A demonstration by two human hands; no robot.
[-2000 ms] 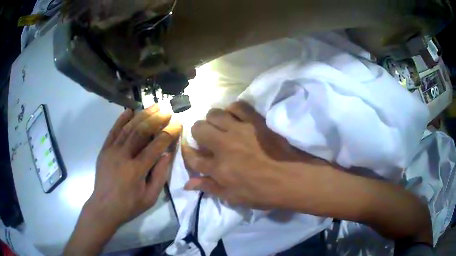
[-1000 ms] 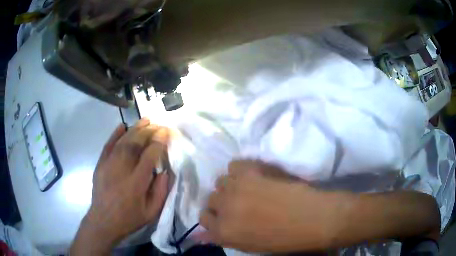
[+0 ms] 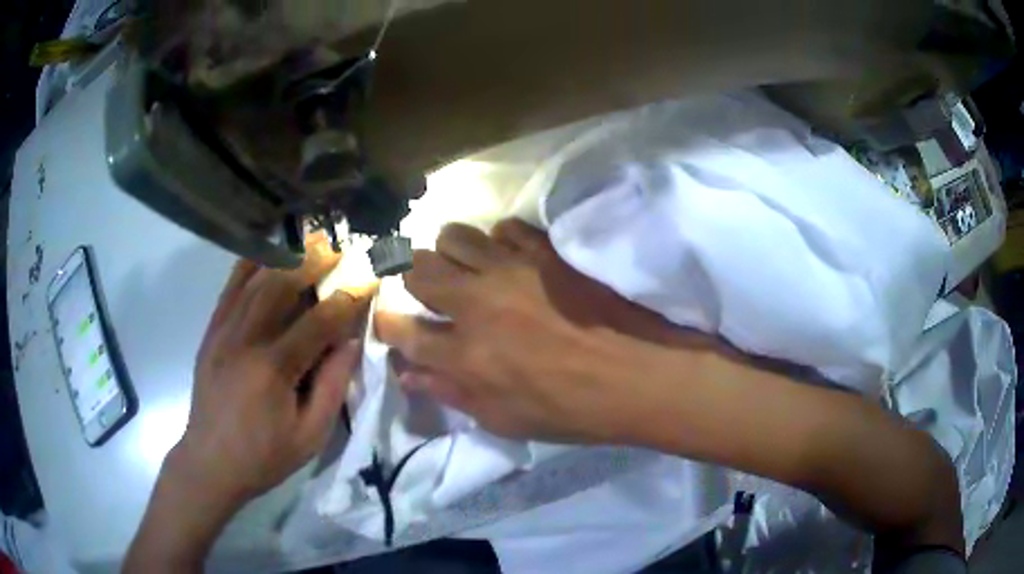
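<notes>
White fabric lies in loose folds to the right of the needle and runs down over the table's front edge. A dark narrow trim shows on the cloth at the lower middle. My left hand lies spread, its fingertips at the bright needle area. My right hand rests on the cloth right of the needle with curled fingers, pinching the fabric near the grey knurled part. The presser foot area is partly hidden by glare and my left fingers.
The sewing machine head and arm span the top. A smartphone lies on the white table at left. A control panel stands at far right. Shiny clear plastic hangs at lower right.
Since one second ago my right hand has moved up and left from the lower cloth to beside the needle. The cloth has shifted, and its trim end now lies higher.
</notes>
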